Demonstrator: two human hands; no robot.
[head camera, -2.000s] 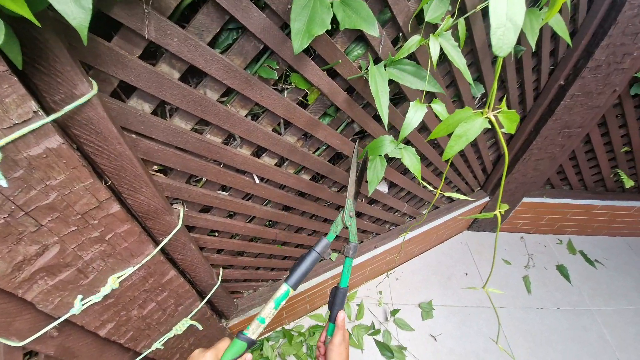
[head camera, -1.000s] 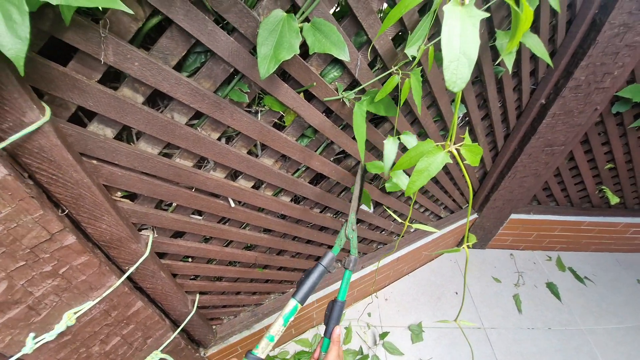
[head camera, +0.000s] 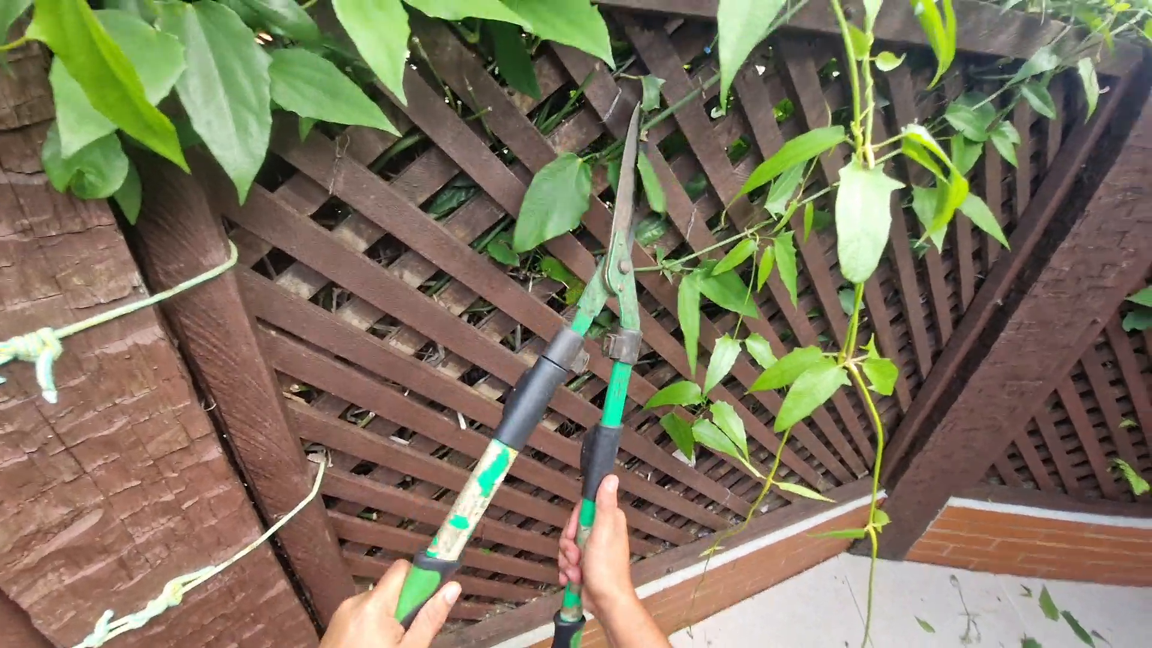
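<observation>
A pair of long-handled green hedge shears (head camera: 621, 270) points upward in front of a brown wooden lattice (head camera: 396, 270). My left hand (head camera: 387, 607) grips the green-and-black end of the left handle. Around the right handle, below its black sleeve, my right hand (head camera: 601, 549) is closed. The blades look closed together, their tips beside a thin green vine stem near the top of the lattice. A broad leaf (head camera: 553, 202) hangs just left of the blades. To their right, leafy vine shoots (head camera: 810, 387) dangle before the lattice.
Large leaves (head camera: 220, 90) overhang the upper left. Pale green cords (head camera: 148, 304) are tied around the brown post at the left. A thick wooden post (head camera: 1017, 324) slants at the right, above a low brick-patterned wall (head camera: 1035, 544). Cut leaves lie on the light tiled floor (head camera: 792, 612).
The shears have moved up the lattice, from beside the hanging shoots to the stem near the top. Both hands are now more fully in view. The view has shifted upward.
</observation>
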